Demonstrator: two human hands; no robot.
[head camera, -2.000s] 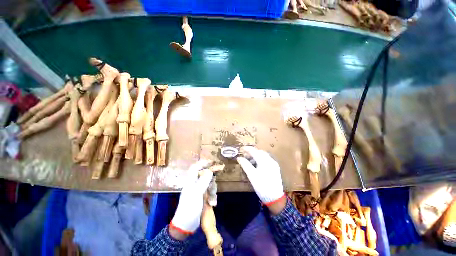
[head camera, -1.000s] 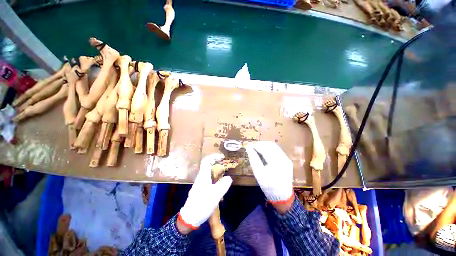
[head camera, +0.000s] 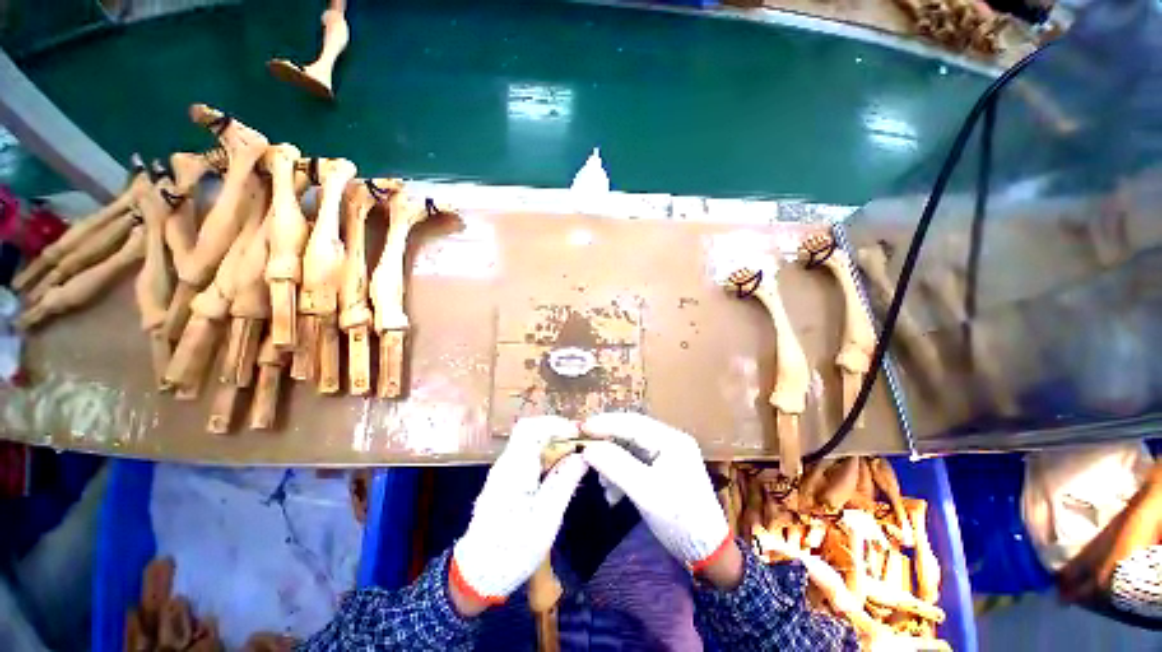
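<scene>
My left hand (head camera: 512, 516), in a white knit glove with an orange-red cuff, is shut on a pale wooden leg blank (head camera: 545, 599). Its wide end shows at the fingertips and its stem hangs below over my lap. My right hand (head camera: 660, 484), gloved alike, has its fingertips at the blank's wide end, close to my left fingers. Whether it grips anything there is hidden. Both hands are at the bench's front edge. A small whitish oval dish (head camera: 570, 362) lies on the smeared brown work board (head camera: 516, 382).
Many blanks (head camera: 283, 242) lie at left, two (head camera: 788, 363) at right beside a clear-sided box (head camera: 1019, 293) with a black cable. A white pointed bottle (head camera: 591, 173) stands by the green belt (head camera: 688, 102). A crate of blanks (head camera: 949, 548) is at lower right.
My right hand has moved from beside the dish down to the blank's wide end, meeting my left hand. The leg piece on the belt has shifted left in view.
</scene>
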